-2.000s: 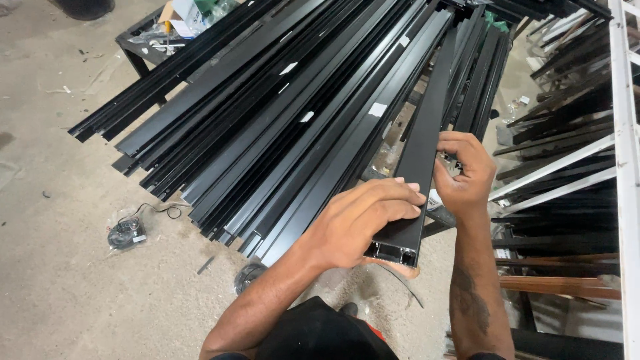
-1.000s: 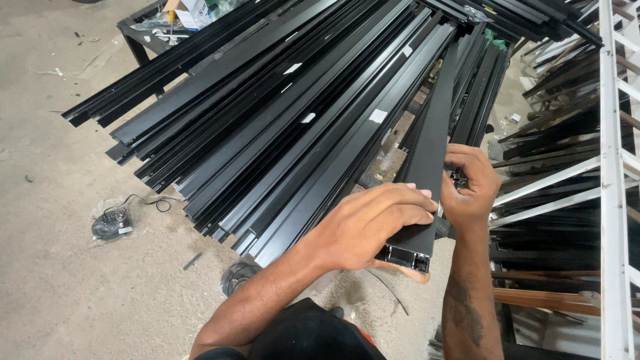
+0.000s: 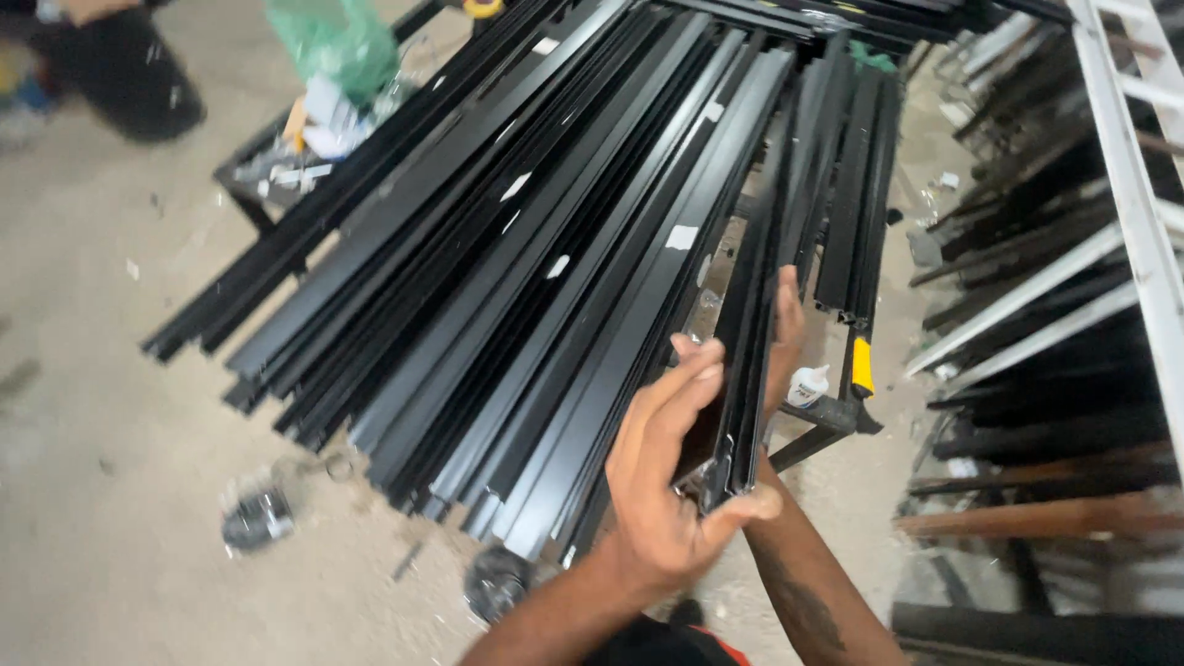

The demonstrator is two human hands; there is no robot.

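A long black metal profile [image 3: 751, 370] stands turned on its narrow side, its grooved face showing. My left hand [image 3: 661, 462] is around its near end, thumb at the tip and fingers along the left side. Behind the profile, my right hand [image 3: 784, 338] lies against its right side, partly hidden by it. Many black profiles [image 3: 518, 268] lie side by side to the left, several bearing small white labels. Shorter black profiles [image 3: 851, 203] lie to the right of the held one.
A dark metal table frame [image 3: 819, 430] carries the profiles, with a small white bottle [image 3: 807, 387] and a yellow-handled item [image 3: 862, 366] near its corner. A green plastic bag [image 3: 338, 46] is at the upper left. White metal bars [image 3: 1133, 222] and stacked profiles stand right; wrapped coils [image 3: 257, 520] lie on the floor.
The held profile has been turned from its broad flat face onto its side. My left hand has shifted to its near end, and my right hand is now farther behind it.
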